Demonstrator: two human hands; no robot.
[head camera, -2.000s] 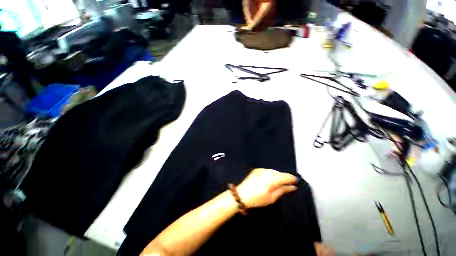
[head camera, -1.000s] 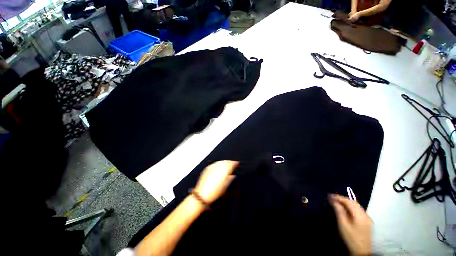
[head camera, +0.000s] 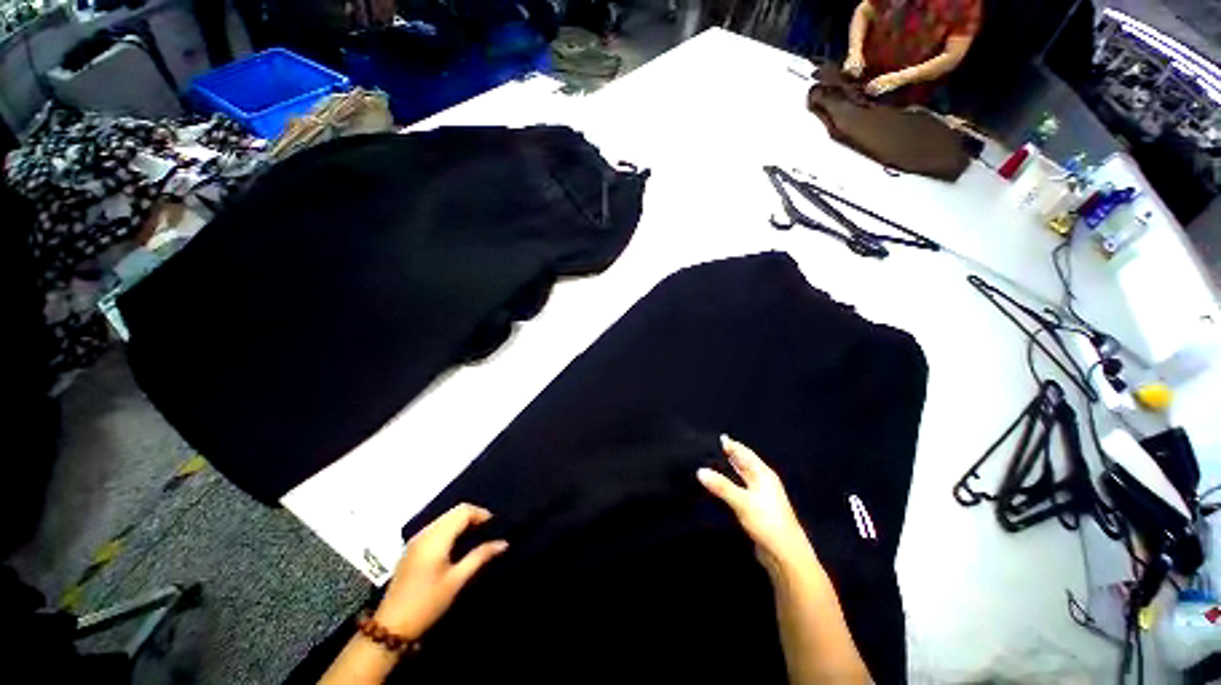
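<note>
Black trousers (head camera: 696, 361) lie spread on the white table in front of me, with the gathered waist at the far end. My left hand (head camera: 435, 569) rests on their left edge, with thumb and fingers apart. A beaded bracelet is on its wrist. My right hand (head camera: 753, 498) is on the middle of the cloth, fingers spread. I cannot tell whether either hand pinches any fabric. A small white loop (head camera: 862, 518) lies on the cloth right of my right hand. The near end of the trousers runs out of the picture.
Second black trousers (head camera: 388, 254) lie at left, overhanging the table (head camera: 342, 515). Black hangers (head camera: 1038, 468) and cords lie at right. Another hanger (head camera: 844, 214) lies farther back. A person handles a brown garment (head camera: 897, 131) at the far end. A blue crate (head camera: 268, 91) stands beyond the left edge.
The view has turned left from the first frame. My right hand has come into view and moved from the right side to the middle of the trousers. My left hand is now at their left edge.
</note>
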